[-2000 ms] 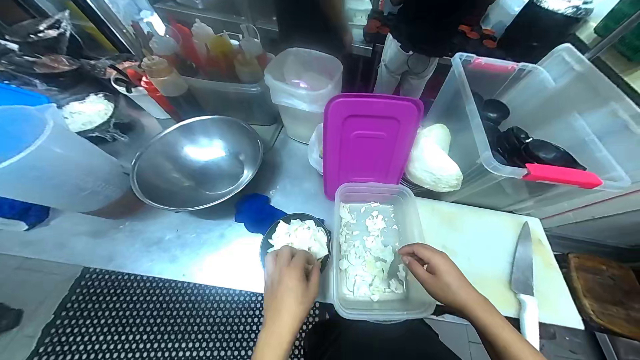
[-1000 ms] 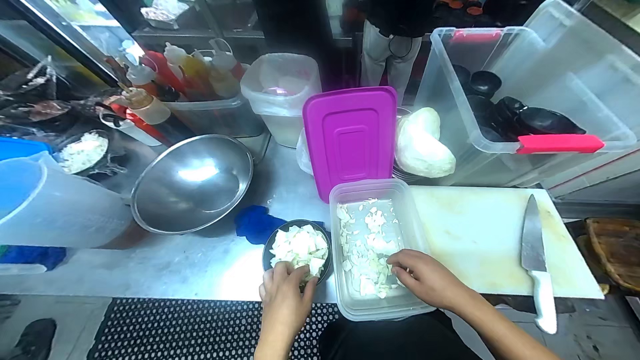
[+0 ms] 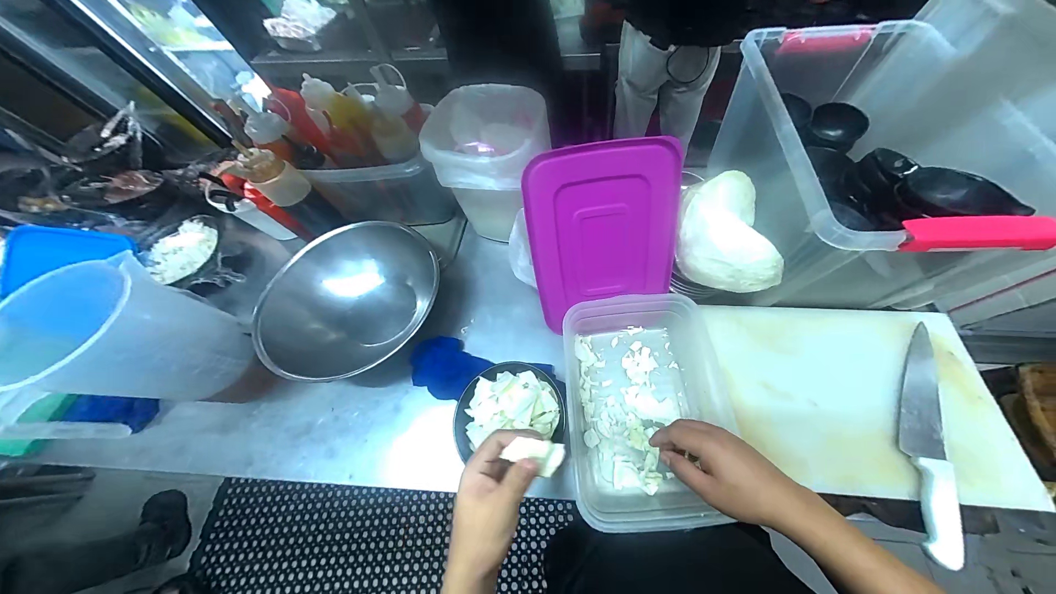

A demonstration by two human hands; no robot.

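Between the fingers of my left hand (image 3: 499, 487) is a pale piece of chopped vegetable (image 3: 534, 454), over the front edge of a black bowl (image 3: 459, 421). The bowl is heaped with similar chopped white pieces (image 3: 513, 403). My right hand (image 3: 714, 462) reaches over the right wall of a clear plastic container (image 3: 652, 518), its fingertips at the pale chopped bits (image 3: 639, 412) inside; whether they pinch any is hidden. A purple lid (image 3: 606, 227) stands upright behind the container. A blue cloth (image 3: 445, 367) lies behind and left of the bowl.
A kitchen knife (image 3: 922, 396) lies on a white cutting board (image 3: 808, 388) at right. Behind are a whitish vegetable (image 3: 730, 239) and a clear bin (image 3: 841, 239) of black dishes. To the left are a steel bowl (image 3: 346, 301) and a plastic jug (image 3: 148, 346). A person (image 3: 660, 78) stands beyond the counter.
My left hand was down at the black bowl's contents; now it is raised slightly with a pale piece showing between the fingers. My right hand stays at the clear container.
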